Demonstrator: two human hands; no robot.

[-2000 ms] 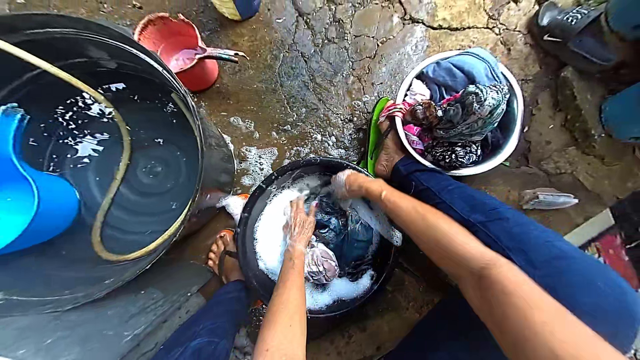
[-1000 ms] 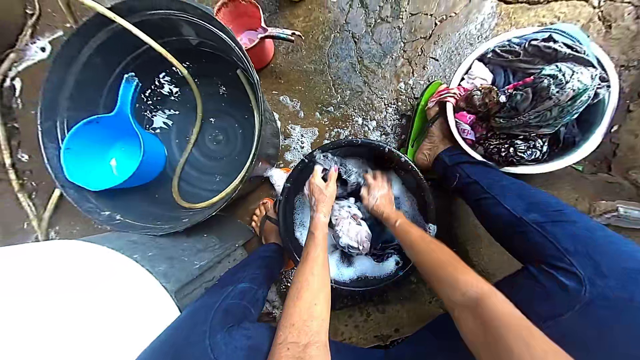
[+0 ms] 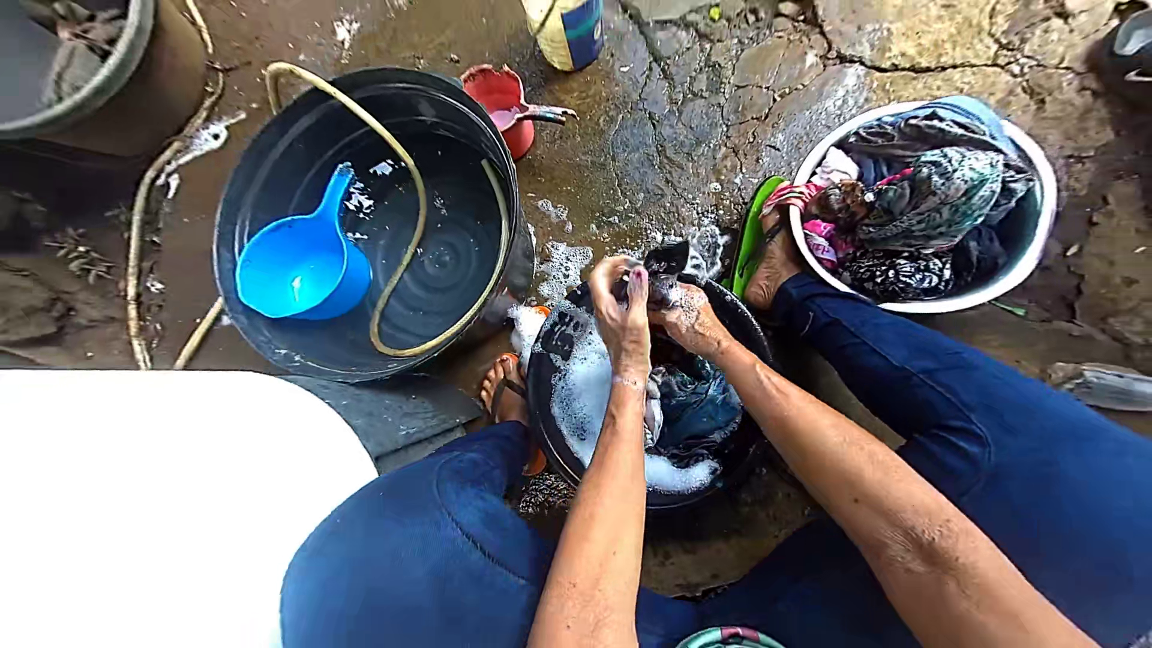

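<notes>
Between my feet stands a black basin [image 3: 540, 396] of sudsy water. Over its far rim my left hand [image 3: 623, 310] and my right hand [image 3: 688, 315] are close together, both gripping a dark wet cloth [image 3: 668, 261]. White foam [image 3: 580, 378] floats along the basin's left side and near edge. Dark blue wet clothes [image 3: 697, 405] lie in the water below my right wrist, with a paler cloth [image 3: 652, 409] beside them. My fingers partly hide the held cloth.
At left, a large black tub [image 3: 270, 337] of water holds a blue dipper [image 3: 292, 265] and a hose [image 3: 418, 207]. Beyond it are a red dipper [image 3: 513, 112] and a yellow-and-blue container [image 3: 567, 31]. A white basin [image 3: 1044, 207] of clothes stands right. A white surface [image 3: 162, 504] fills the lower left.
Both hands have come together and moved to the far rim, with the dark cloth raised between them. A second ago they were apart, low over the clothes in the basin.
</notes>
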